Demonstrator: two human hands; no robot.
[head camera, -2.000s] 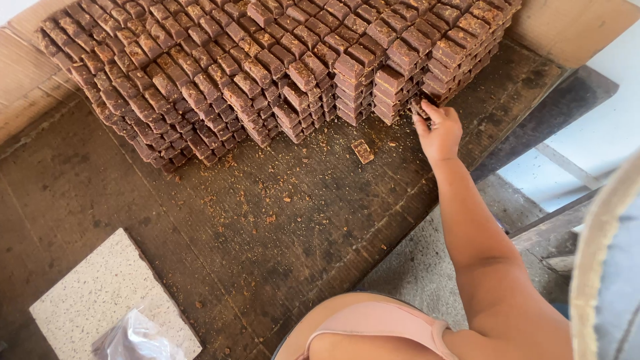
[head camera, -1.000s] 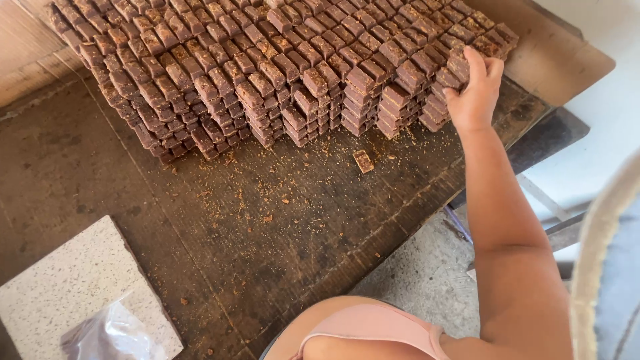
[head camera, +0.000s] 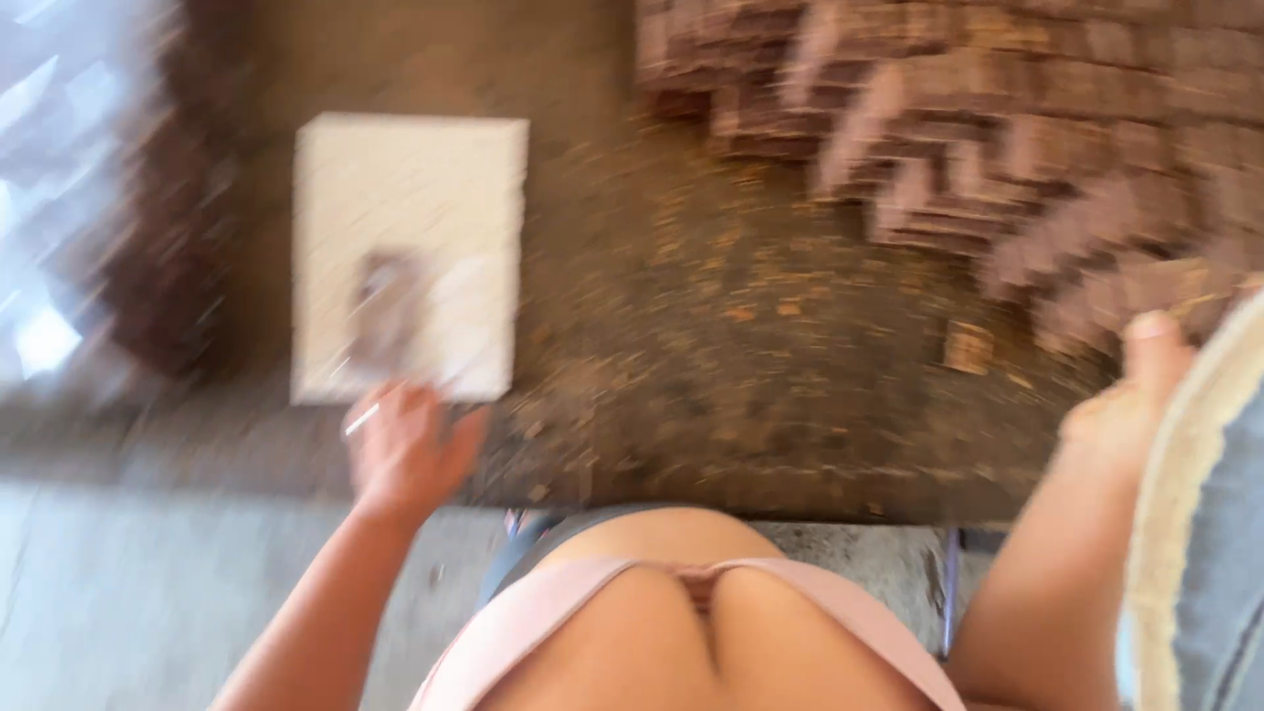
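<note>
Motion blurs the view. My left hand (head camera: 410, 444) is at the near edge of a pale speckled slab (head camera: 444, 178), fingers towards a small clear plastic bag with something brown in it (head camera: 390, 311); whether it touches the bag cannot be told. My right hand (head camera: 1131, 375) is at the right, beside the near end of a big stack of brown chocolate-like bars (head camera: 1047, 158), partly hidden by a pale-edged grey-blue cloth; its grip is unclear. One loose bar (head camera: 968, 346) lies on the dark table a little left of my right hand.
The worn dark table (head camera: 741, 415) is strewn with orange-brown crumbs. At the far left are shiny clear plastic (head camera: 59, 197) and a dark brown mass (head camera: 178, 197). The grey-blue cloth with a pale edge (head camera: 1205, 494) blocks the right side. Grey floor shows below the table's near edge.
The view has swung left by a lot. My left hand has come into view at the slab. The plastic and dark mass at the far left have also appeared. My right hand remains near the bars.
</note>
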